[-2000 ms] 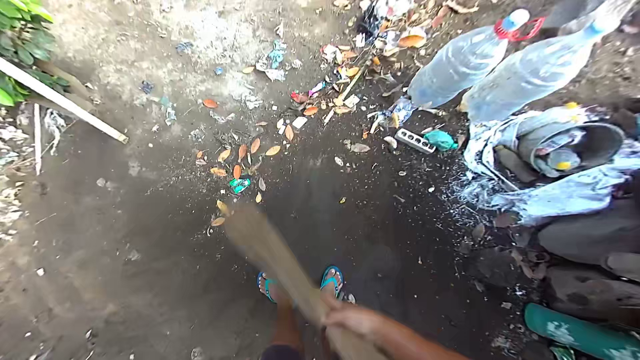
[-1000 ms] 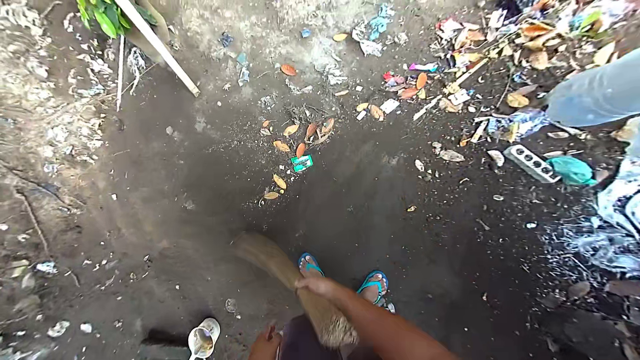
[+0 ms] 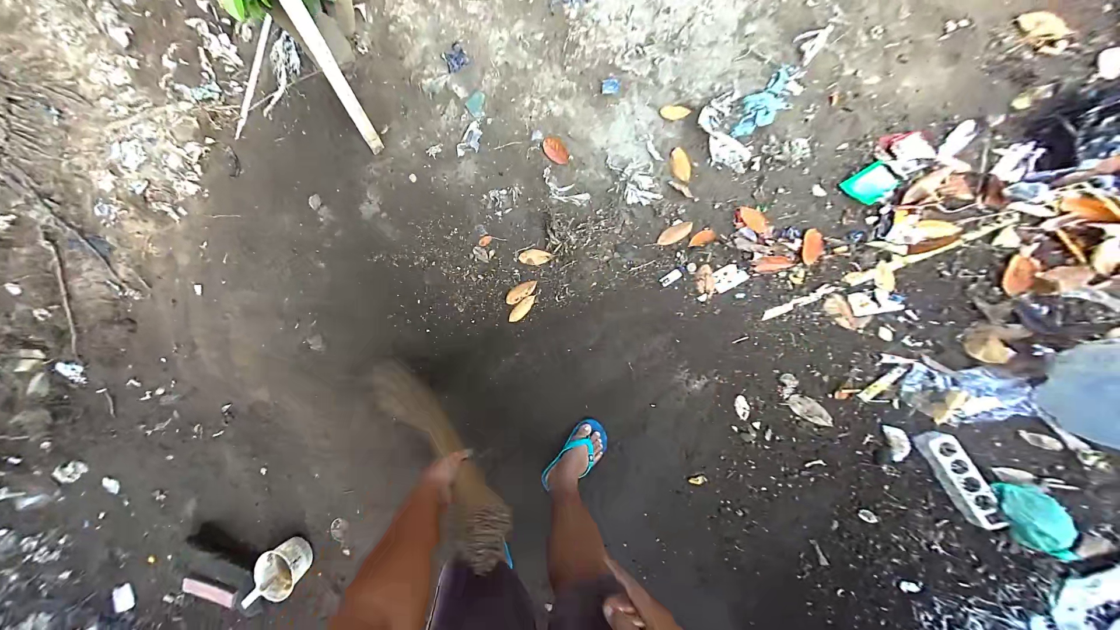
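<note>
My left hand (image 3: 444, 477) reaches from the lower left and is closed around the middle of a short broom of bundled plant fibres (image 3: 479, 525). The broom slants, its blurred sweeping end toward the upper left over dark soil and its ridged end near my dark shorts. At the bottom edge my right hand (image 3: 623, 611) is partly cut off, close to my right knee; its fingers look bent, and whether it holds anything is hidden. My right foot wears a blue flip-flop (image 3: 588, 446). Ahead of the broom lie several yellow-brown leaves (image 3: 521, 308).
Litter and dry leaves (image 3: 1019, 271) are heaped at the right, with a green packet (image 3: 871, 184) at the edge. Nearer are a white socket strip (image 3: 962, 481) and green plastic (image 3: 1037, 518). A white cup (image 3: 284, 569) lies lower left; a pale pole (image 3: 331, 74) juts in at the top.
The broom, held in my right hand in both earlier frames, is now in my left. A green packet beside the middle leaves earlier is gone from there; one now shows at the right heap.
</note>
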